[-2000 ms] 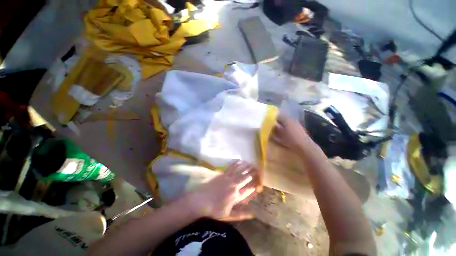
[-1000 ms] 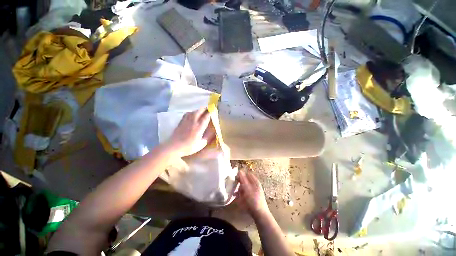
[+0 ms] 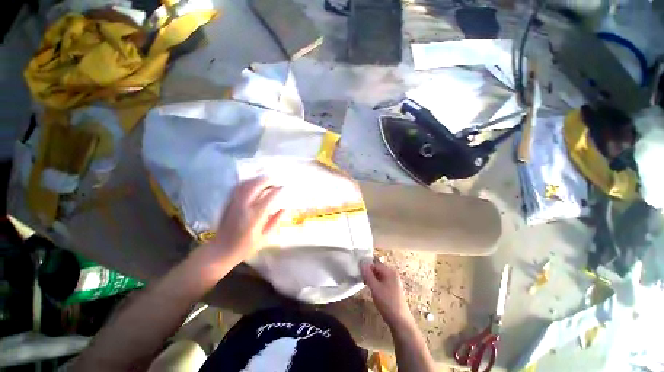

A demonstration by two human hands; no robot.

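Note:
The garment piece point(image 3: 211, 142) lies white side up over the beige padded form point(image 3: 444, 220), whose rounded right end sticks out. The narrow yellow seam strip point(image 3: 324, 214) runs across the white cloth. My left hand point(image 3: 251, 216) lies on the cloth at the strip's left part, fingers a little apart. My right hand point(image 3: 381, 280) pinches the garment's right lower edge. The dark iron point(image 3: 437, 149) lies on its side or sole beyond the form; which one I cannot tell. No hand touches it.
A crumpled yellow heap point(image 3: 91, 58) is at the upper left. A grey block point(image 3: 287, 27) and a dark flat rectangle point(image 3: 374, 30) lie at the back. Scissors point(image 3: 486, 336) lie front right. A clear plastic bag point(image 3: 551, 174) and a tan strip point(image 3: 527, 120) are at the right.
The cloth is now spread flat over the form, with the yellow strip showing lengthwise. My left hand has moved down off the yellow edge. My right hand still holds the lower edge.

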